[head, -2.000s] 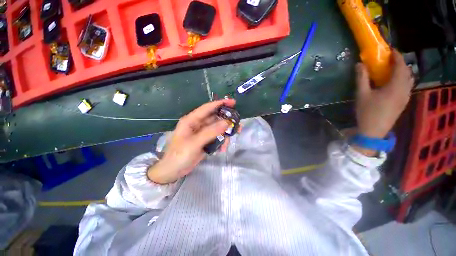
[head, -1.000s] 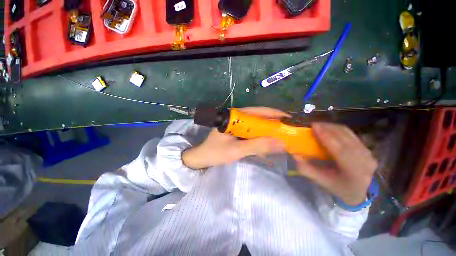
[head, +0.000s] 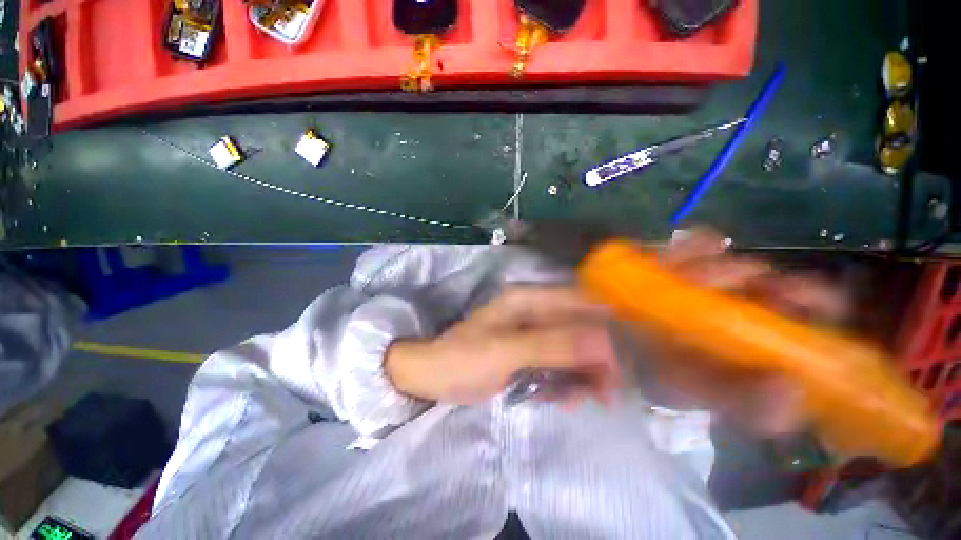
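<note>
An orange electric screwdriver with a black collar lies slanted across the right of the view, blurred by motion. My right hand is behind and around its handle, also blurred. My left hand is above my lap, left of the screwdriver, its fingers curled around a small dark watch case. Only part of the case shows under the fingers. The screwdriver's collar is past my left fingertips, near the bench edge. Its tip is too blurred to place.
A red foam tray with watch parts is at the back left. Tweezers and a blue stick lie on the green bench. Two small battery cells and a thin wire lie left. Yellow taped parts are at right.
My right hand first brought the screwdriver from the right to my left hand. Since then it has swung back right and down, uncovering my left hand. The bench view has shifted.
</note>
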